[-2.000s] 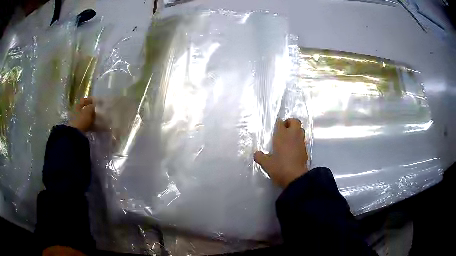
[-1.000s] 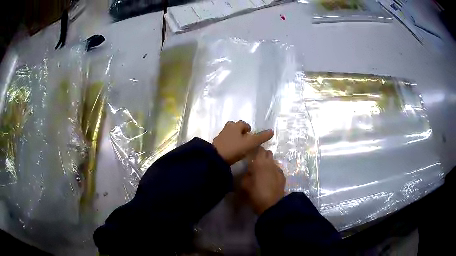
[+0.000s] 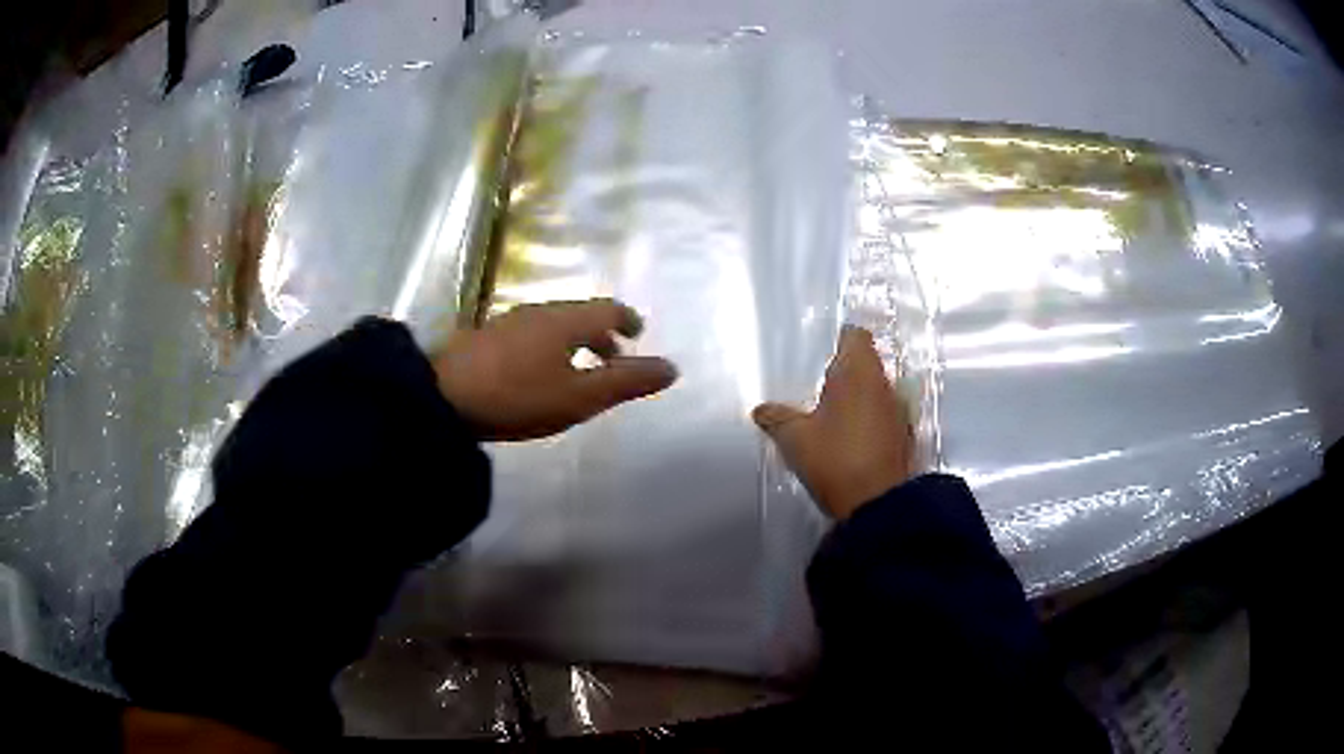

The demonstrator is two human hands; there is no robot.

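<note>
A flat clear polybag (image 3: 678, 516) with yellow-green print seen through its upper left lies on the white tabletop in front of me. My left hand (image 3: 553, 368) is over the middle of this bag, with thumb and fingers apart and nothing seen between them. My right hand (image 3: 848, 427) lies at the bag's right edge with the thumb spread from the fingers; whether it pinches any film cannot be told. Both hands are bare below dark sleeves.
More printed polybags (image 3: 1091, 309) lie flat at the right. Loose, wrinkled polybags (image 3: 162, 324) cover the left side. A small black object (image 3: 268, 68) lies at the far left. The white tabletop (image 3: 1032, 59) has its near edge below the bags.
My hands were together on the bag's middle; now they are apart, left hand moved left, right hand moved to the right edge. The bag's left part now shows yellow-green print.
</note>
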